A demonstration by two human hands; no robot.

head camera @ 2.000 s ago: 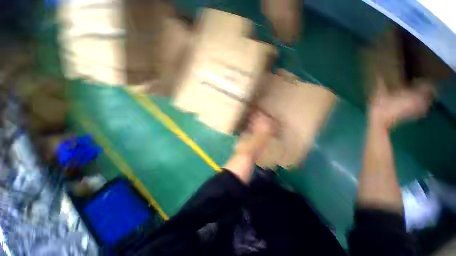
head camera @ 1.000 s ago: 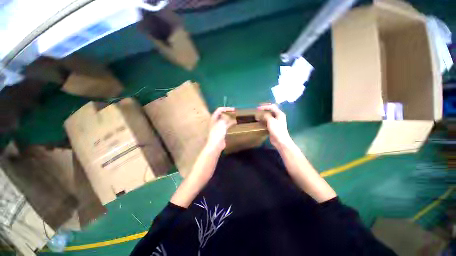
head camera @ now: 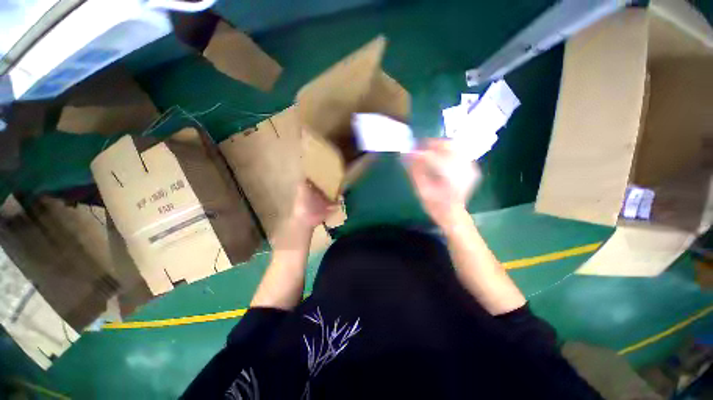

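A small open carton stands tilted in front of me, its flaps spread and its opening facing right. My left hand holds it at its lower end; the fingers are partly hidden by the carton. My right hand is blurred and holds a white slip by its right end, with the slip's left end at the carton's opening. A pile of white slips lies on the green floor just beyond my right hand.
A bundle of carton blanks with dark lettering lies at left, beside a flat blank. A large open carton stands at right with a white-purple packet inside. A pale metal bar reaches in from the top. Another open carton lies beyond.
The small carton is now opened out, raised and turned, held by my left hand alone. My right hand has let go of it and taken a white slip.
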